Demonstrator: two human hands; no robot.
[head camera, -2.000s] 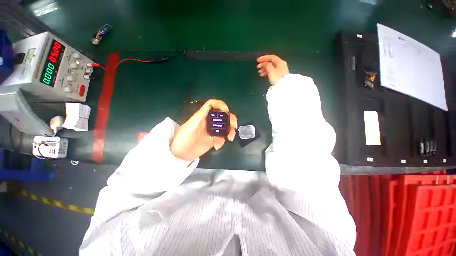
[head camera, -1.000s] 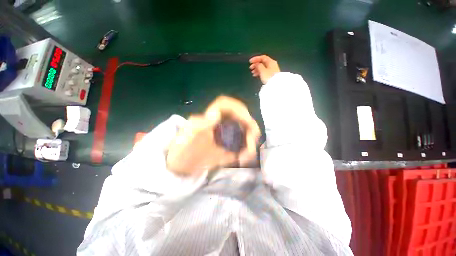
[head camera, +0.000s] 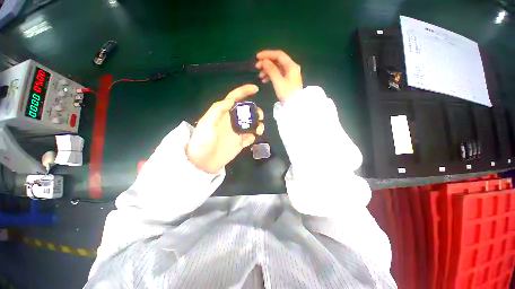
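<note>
My left hand (head camera: 217, 135) holds a smartwatch module (head camera: 244, 117) by its edges, face up. Its dark rounded face is lit with white and bluish patches. My right hand (head camera: 279, 70) is raised just beyond and to the right of the module, fingers loosely bent and apart. I see nothing in it. A small clear silvery square piece (head camera: 261, 150) lies on the green mat just below the module, near my left fingers.
A power supply (head camera: 42, 96) with red and green digits stands at left; its red lead crosses the red tape (head camera: 100, 135). A small unit (head camera: 105, 52) lies beyond. At right is a black tray (head camera: 423, 163) with a paper sheet (head camera: 446, 62), above red trays (head camera: 485, 237).
My left hand was low and blurred against the smock a second ago; it has moved forward over the mat, the module's lit face showing. The view has shifted. My right hand appears nearer the module.
</note>
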